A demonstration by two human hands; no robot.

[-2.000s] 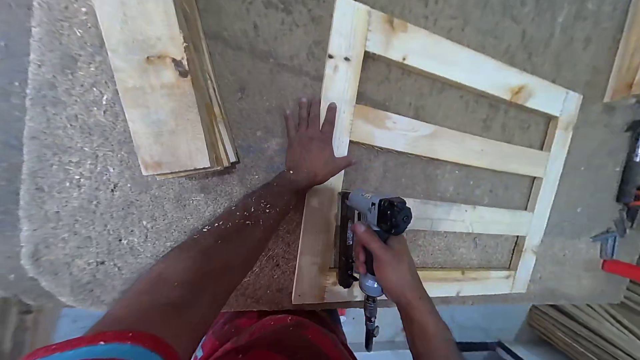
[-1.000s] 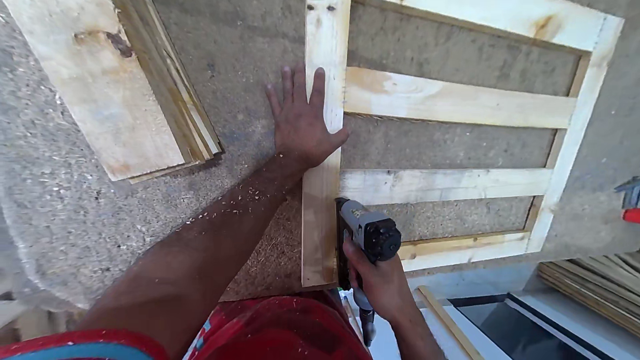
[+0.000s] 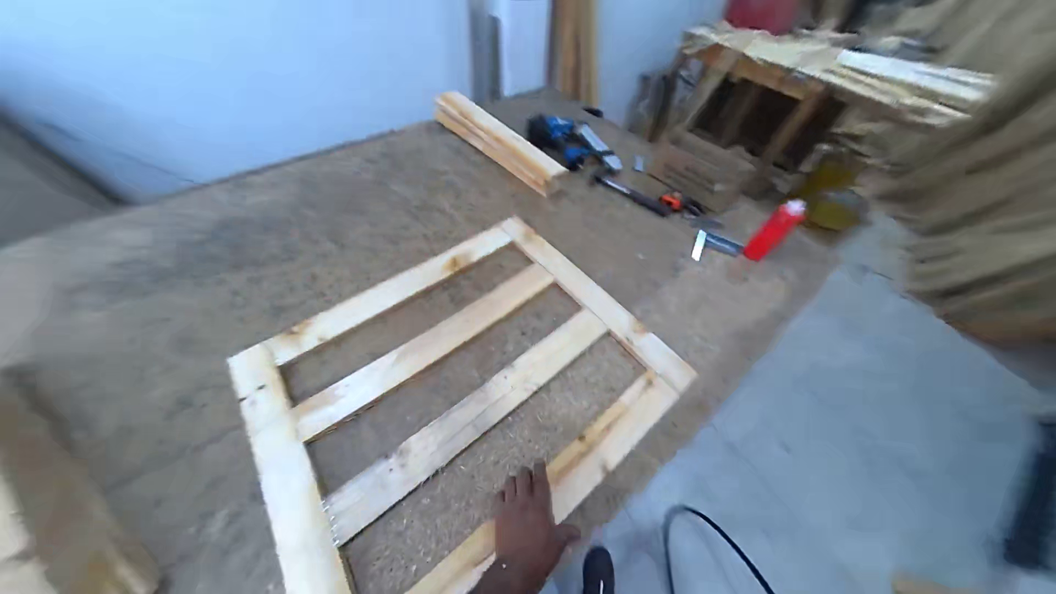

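Observation:
My left hand point(image 3: 526, 528) lies palm down at the near rail of a wooden slatted frame point(image 3: 450, 433), its thumb spread and nothing held in it. The frame is made of pale boards and lies flat on a worn particle-board worktop point(image 3: 363, 198). Two slats run between its end boards, parallel to the outer rails. My right hand is out of view, and so is the nail gun.
Wood strips point(image 3: 499, 144) lie at the worktop's far edge. Beside them are a blue-and-black power tool point(image 3: 569, 140), a hammer point(image 3: 631, 196) and a red bottle point(image 3: 773, 231). Blurred boards point(image 3: 66, 495) lie at left. A black hose point(image 3: 722, 536) and a shoe point(image 3: 598, 569) show below.
My left hand has moved from the frame's left end board to its near rail. My right hand and the nail gun have left the view, which has swung widely.

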